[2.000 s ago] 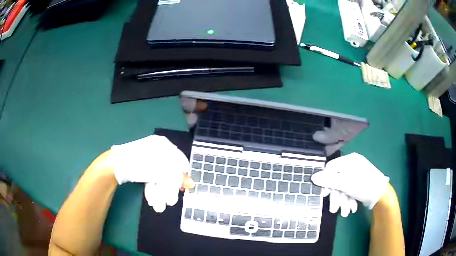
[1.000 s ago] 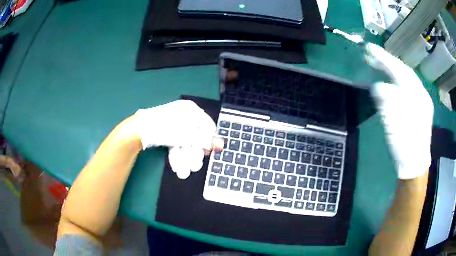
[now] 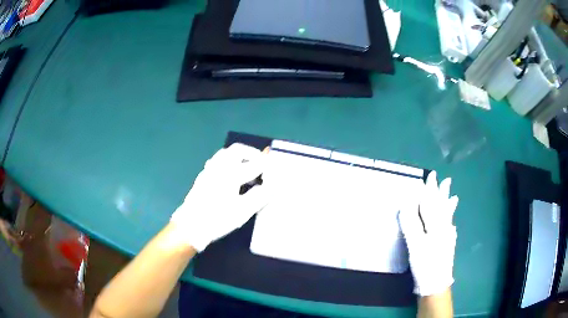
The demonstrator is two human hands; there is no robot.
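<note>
A mini laptop (image 3: 330, 211) lies closed on a black foam pad (image 3: 299, 284), its plain pale surface glaring in the light. My left hand (image 3: 224, 192), in a white glove, is at its left edge, with a fingertip at the top left corner; the fingers are curled around that edge. My right hand (image 3: 434, 236), in a white glove, rests with fingers apart at the right edge. The undersides of both hands and the laptop's keys are hidden.
Behind, a dark closed laptop (image 3: 302, 22) lies on stacked black pads (image 3: 274, 89). Clear film (image 3: 454, 127) lies on the green mat at right, near a marker pen (image 3: 408, 60) and white bins (image 3: 526, 81). Another laptop (image 3: 540, 251) is at the right edge.
The open laptop is now closed. My right hand has come back from the upper right to the laptop's right edge. Clear film now shows on the mat at right.
</note>
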